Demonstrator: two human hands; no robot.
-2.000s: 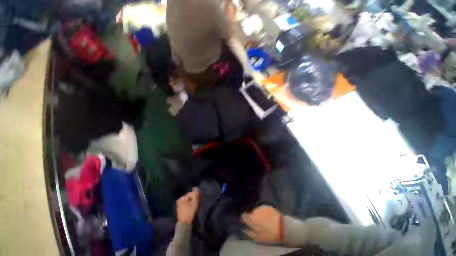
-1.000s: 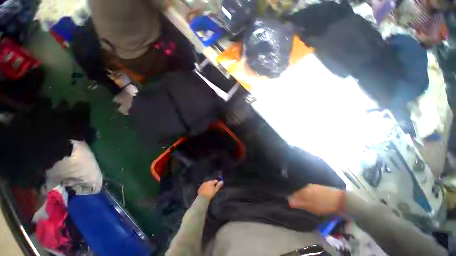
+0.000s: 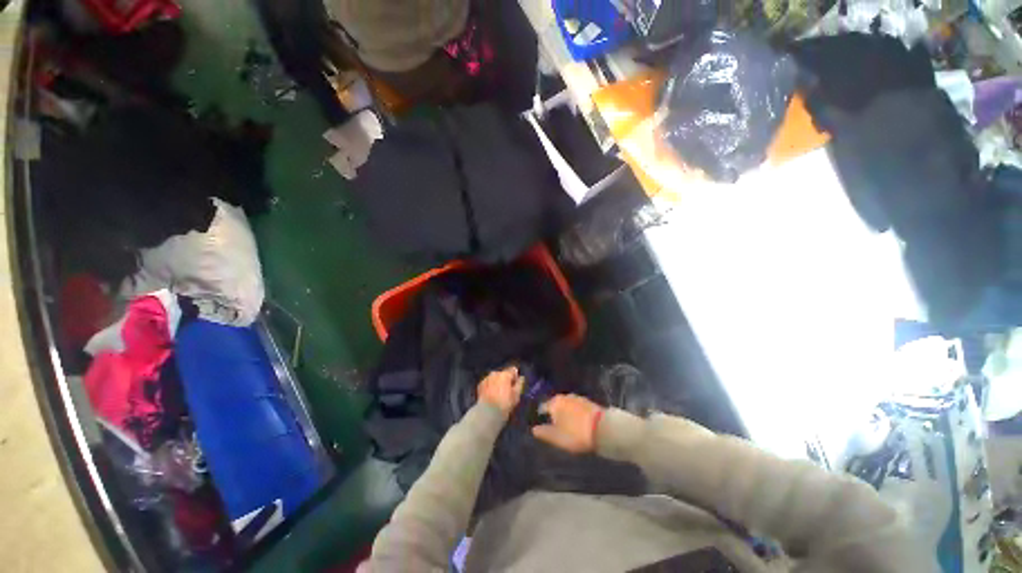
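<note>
A black garment (image 3: 448, 369) lies over my lap and hangs into an orange basket (image 3: 387, 308), whose bright rim shows around the cloth. My left hand (image 3: 501, 388) is closed on the garment. My right hand (image 3: 572, 423) holds the same cloth a little to the right and nearer to me. A tiny blue-purple thing (image 3: 537, 390) shows between the two hands; it is too small to tell what it is. The fingertips are partly hidden in the dark cloth.
The white sewing table (image 3: 762, 302) is at the right, with the sewing machine (image 3: 936, 448) near me. A plastic-wrapped black bundle (image 3: 726, 106) sits on an orange sheet (image 3: 628, 118). A seated person (image 3: 409, 34) is ahead. A blue crate or lid (image 3: 241, 414) is at left.
My right hand has moved left, close to my left hand, which has shifted slightly up and right. The garment between them is no longer stretched wide. The view has also shifted.
</note>
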